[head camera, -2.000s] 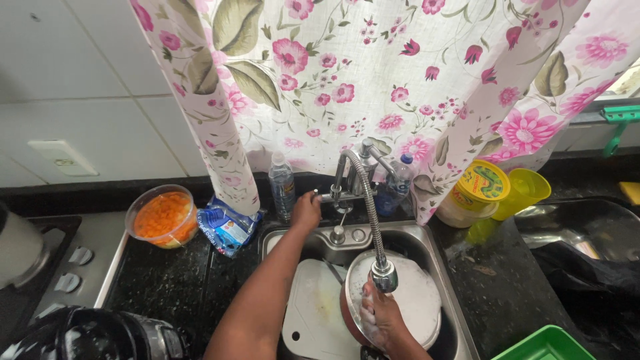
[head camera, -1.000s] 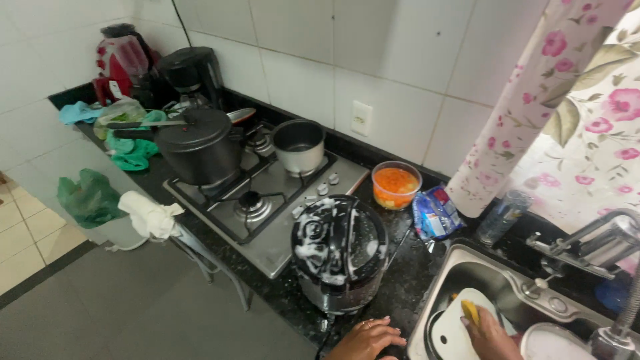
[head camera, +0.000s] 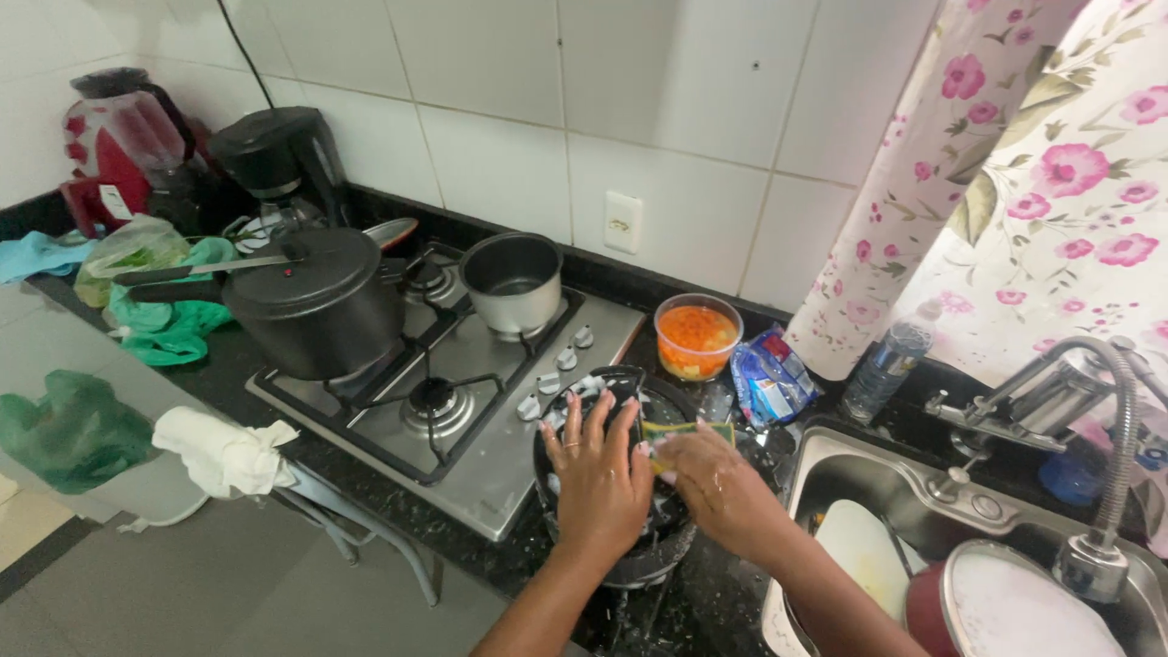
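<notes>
A black lidded appliance, streaked with soap foam, stands on the dark stone counter between the stove and the sink. My left hand lies spread, palm down, on its top, with a ring on one finger. In my right hand is a yellow and green sponge, pressed against the right part of the same top. Behind the appliance are a clear tub of orange food and a blue plastic packet. The sink holds a white board and a dark red pot with foam.
On the gas stove are a black pressure cooker and a small saucepan. A coffee maker and red blender stand farther left. A plastic bottle and the faucet are behind the sink.
The view has swung left from the sink. One second ago my right hand held the sponge over the sink; now it is on the appliance. My left hand has moved up onto the appliance's top.
</notes>
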